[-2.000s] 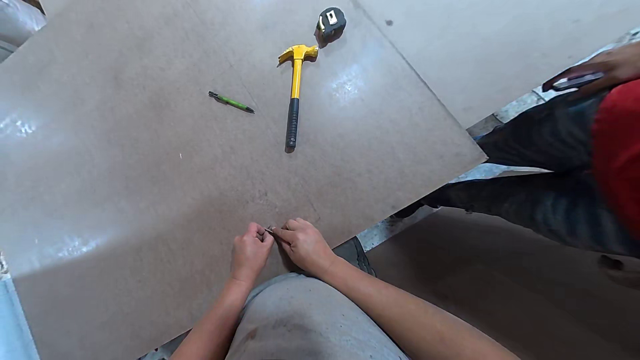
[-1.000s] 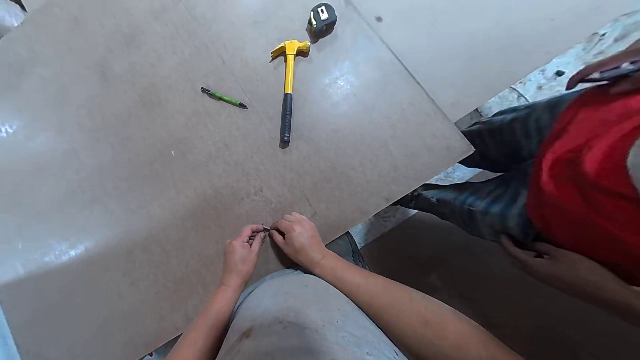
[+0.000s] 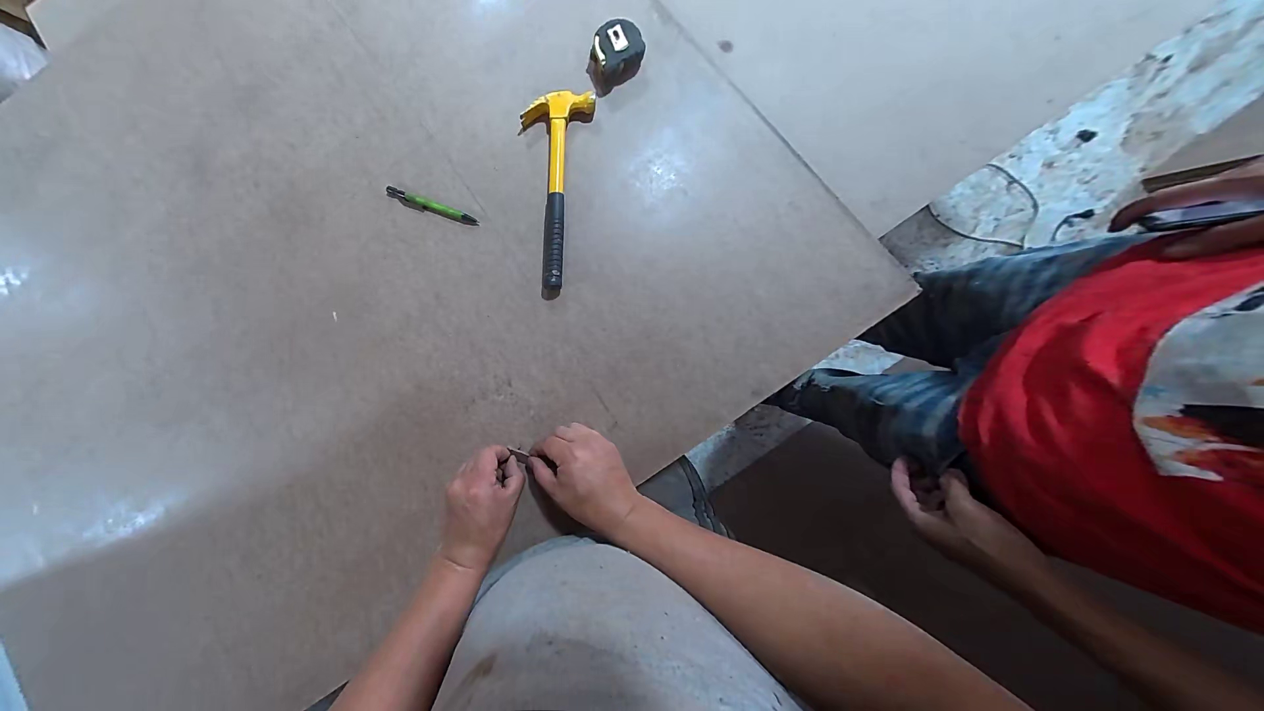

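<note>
Close to my body, over the near edge of a large flat board (image 3: 296,415), my left hand (image 3: 482,499) and my right hand (image 3: 585,474) meet fingertip to fingertip. Between them they pinch a small, thin, dark piece (image 3: 519,455), too small to identify. Beyond my hands a claw hammer (image 3: 556,188) with a yellow head and black grip lies on the board. Just past its head sits a black tape measure (image 3: 617,51). A green pen (image 3: 433,205) with dark ends lies left of the hammer.
Another person in a red shirt (image 3: 1076,395) and jeans stands at the right by the board's corner, a phone (image 3: 1200,214) in one hand. A second pale board (image 3: 889,79) adjoins at the upper right. Stained floor (image 3: 1116,128) with a thin cable shows beyond.
The other person has come further into view at the right, and their lower hand now hangs by the jeans. My hands stay together around the small piece.
</note>
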